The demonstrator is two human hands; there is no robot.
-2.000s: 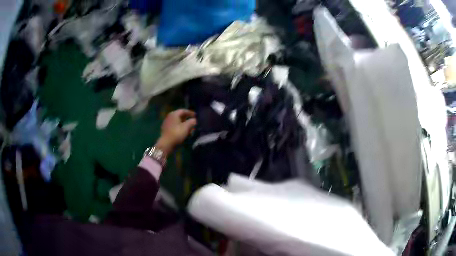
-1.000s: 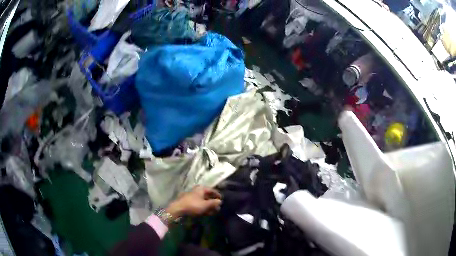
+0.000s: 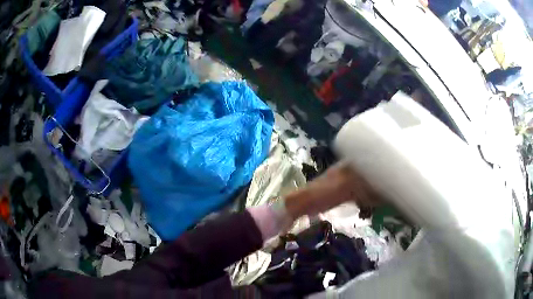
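A thick white fabric roll [image 3: 409, 157] slants across the right side, its near end raised over the littered floor. My left hand [image 3: 327, 190] reaches in from the lower left in a dark sleeve with a pink cuff. It is blurred and bears against the underside of the roll near its end; the fingertips are hidden by the roll. Loose white fabric [image 3: 444, 263] hangs below the roll at the lower right. My right hand is not in view.
A bright blue plastic bag [image 3: 198, 152] stands left of centre. Blue baskets [image 3: 76, 99] with cloth are at the upper left. Cream fabric [image 3: 274, 175] and dark scraps [image 3: 315, 257] lie on the floor below. A long pale table edge [image 3: 421, 64] curves down the right.
My left hand has moved right and up from the cream fabric to the roll. The roll's end is higher in view. The view has shifted, showing more of the baskets.
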